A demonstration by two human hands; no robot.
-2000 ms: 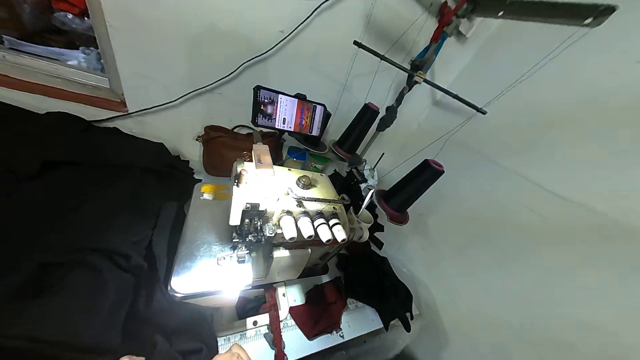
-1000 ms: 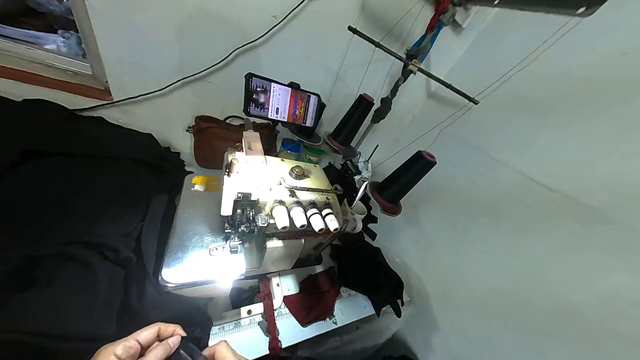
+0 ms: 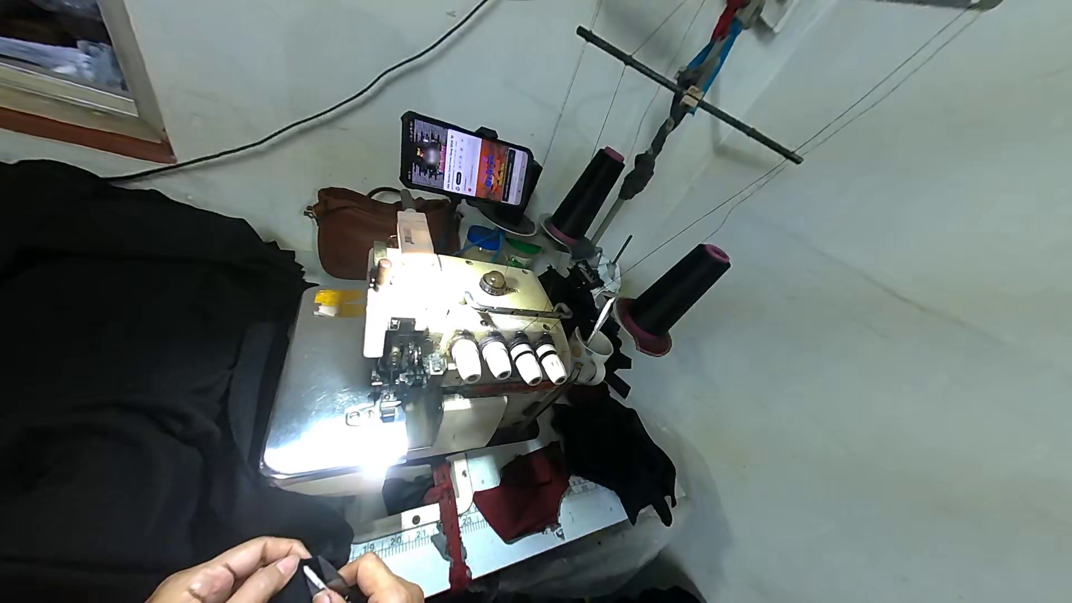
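At the bottom edge, my left hand (image 3: 239, 574) pinches the edge of a piece of black fabric (image 3: 293, 586) between thumb and fingers. Close on its right, my right hand (image 3: 377, 579) is closed on the same fabric, its lower part cut off by the frame. A small pale, shiny thing (image 3: 315, 578) shows between the hands; whether it is a tool or a trim, I cannot tell. Above them stands an overlock sewing machine (image 3: 469, 293) with its lamp lit over the metal plate (image 3: 322, 402). A large heap of black fabric (image 3: 117, 360) lies left of the machine.
Two black thread cones (image 3: 678, 289) stand right of the machine under a thread stand bar (image 3: 729, 117). A phone (image 3: 465, 163) on a holder and a brown bag (image 3: 343, 234) are behind it. Dark red scraps (image 3: 528, 494) and black scraps (image 3: 615, 452) lie on the table with a printed ruler (image 3: 402, 540).
Both hands have risen into view from the bottom edge, where only fingertips showed two seconds ago. The pale thing between them was not visible one second ago.
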